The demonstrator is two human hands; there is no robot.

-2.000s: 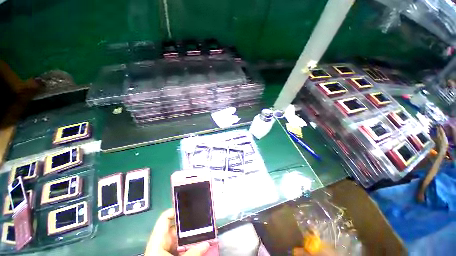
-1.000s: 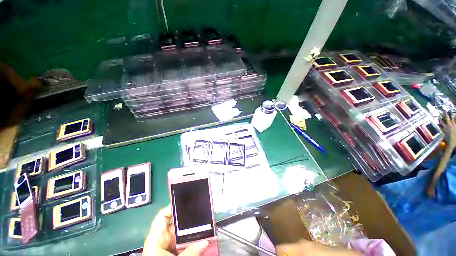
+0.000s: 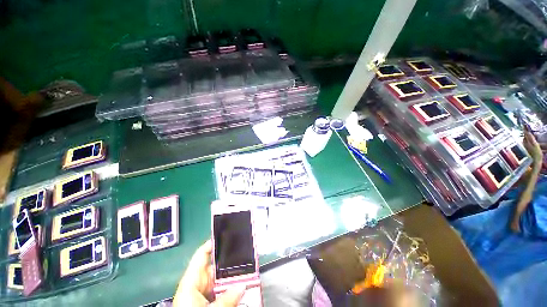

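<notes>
A pink phone with a dark screen stands upright at the bottom centre, held by my left hand. The thumb lies over its lower part, and the bottom edge of the picture cuts off the hand. My right hand is a blur at the bottom edge, over the brown carton; its fingertips look orange. A thin dark line shows above it, but whether the hand holds it is unclear. Behind the phone lies a shiny white sheet with rows of dark-bordered rectangles.
Two phone pieces lie left of the sheet. A clear tray with several phone parts is at left. Stacked trays stand behind. A white bottle, blue pen and post are right of centre; more trays and a person's arm are at right.
My right hand came in toward the phone with a thin metal tool a second ago and is now back over the carton. The phone has shifted slightly right, and more of its lower part shows.
</notes>
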